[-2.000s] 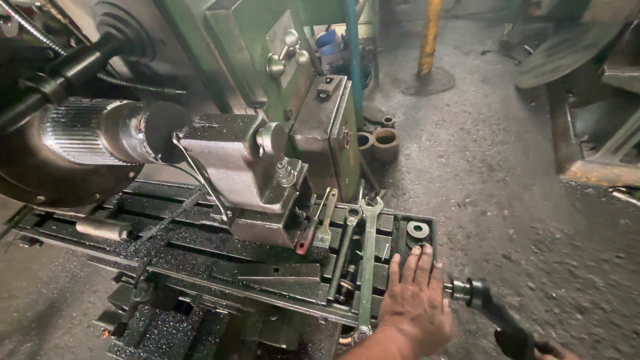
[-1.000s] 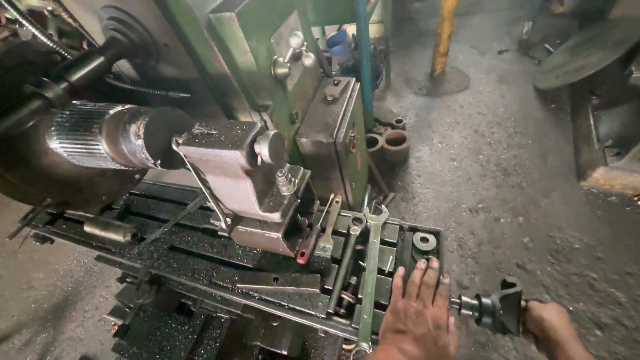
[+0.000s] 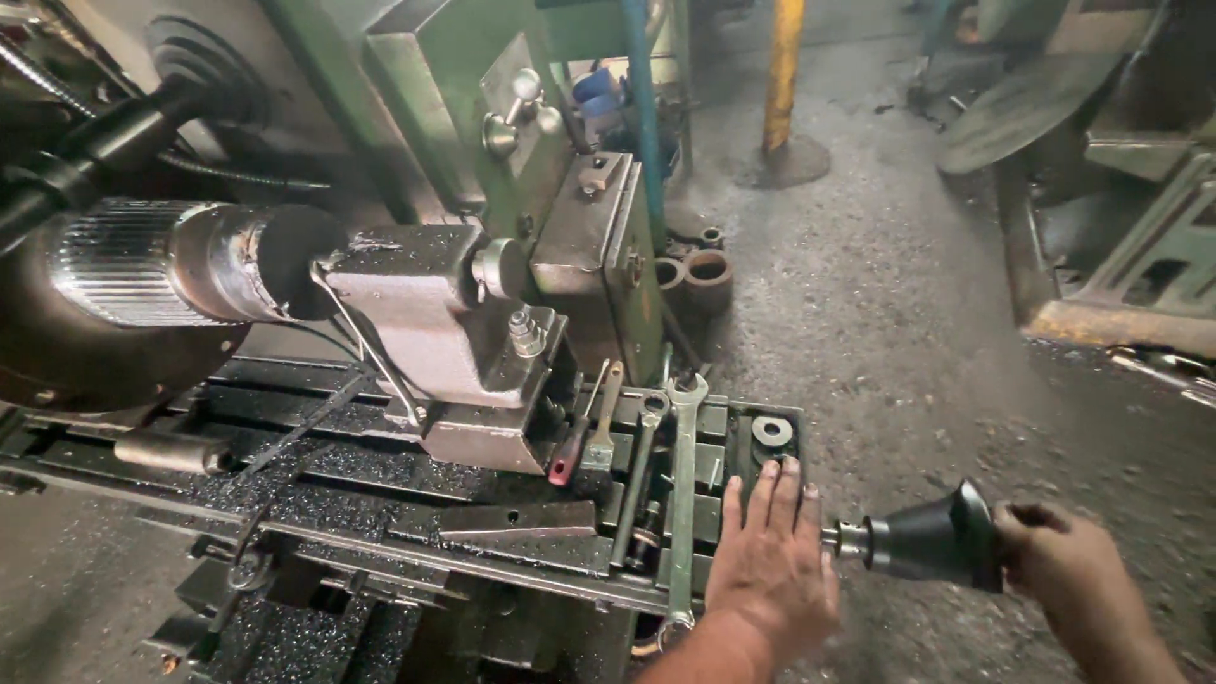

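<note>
My left hand (image 3: 774,570) lies flat with its fingers spread on the right end of the milling machine's slotted table (image 3: 313,508), just below a steel washer (image 3: 771,430). My right hand (image 3: 1054,546) grips the outer end of the black table crank handle (image 3: 931,540), whose shaft runs in beside my left hand. Left of my left hand lie a large open-end wrench (image 3: 683,494), a ring wrench (image 3: 638,484), a flat brush (image 3: 602,437) and a red-handled screwdriver (image 3: 567,451). A ribbed metal cylinder (image 3: 133,261) is held up against the tailstock (image 3: 418,313).
Metal chips lie over the table, with a flat steel bar (image 3: 518,521) near its front edge. Behind stand the green machine column (image 3: 437,114), a blue pipe (image 3: 646,123), metal rings (image 3: 707,275) on the floor and a yellow post (image 3: 783,76). Another machine frame (image 3: 1140,256) is at right.
My right hand and the crank handle have shifted around the shaft; the hand was low at the frame's edge two seconds ago. My left hand has stayed on the table's end.
</note>
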